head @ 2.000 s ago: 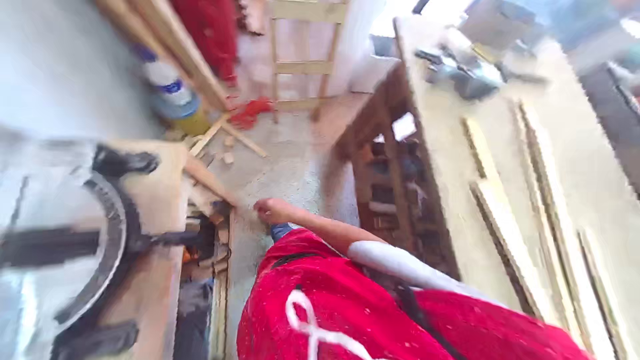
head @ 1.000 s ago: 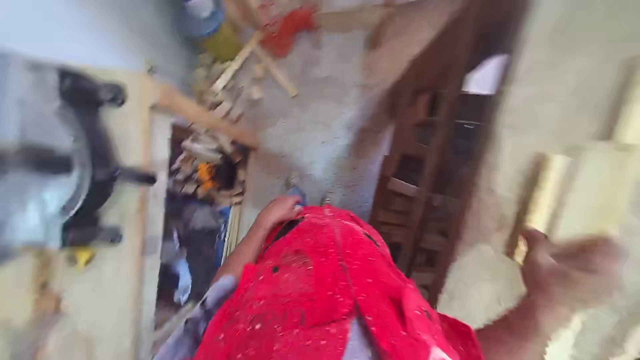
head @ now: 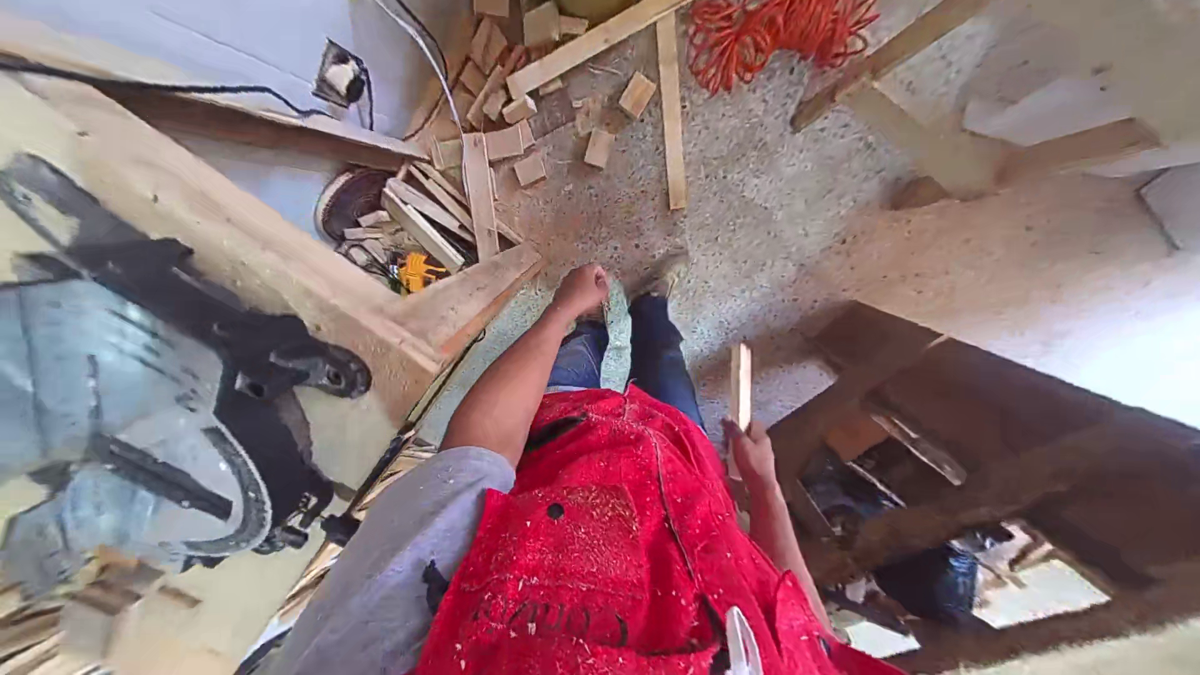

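My right hand (head: 752, 452) is closed around the lower end of a short wooden strip (head: 742, 384), which points up beside my red apron (head: 600, 525). In front of my legs, my left hand (head: 583, 289) is curled in a loose fist; a pale greenish strip (head: 617, 337) hangs right beside it, and whether the fingers grip it cannot be told. Sawdust is scattered over the apron. At the left, a miter saw (head: 234, 441) stands on a wooden bench (head: 272, 253), away from both hands.
Wood offcuts (head: 600, 147) and a long batten (head: 671, 122) lie on the speckled floor (head: 750, 206). Beyond is a coil of orange cord (head: 769, 37). A dark wooden table frame (head: 994, 412) stands at the right, with things on its lower shelf. A wall socket (head: 339, 75) holds a plug.
My right hand has left the pale pieces on the worktop at the right and is now beside the apron with a wooden strip in it. The view has shifted strongly.
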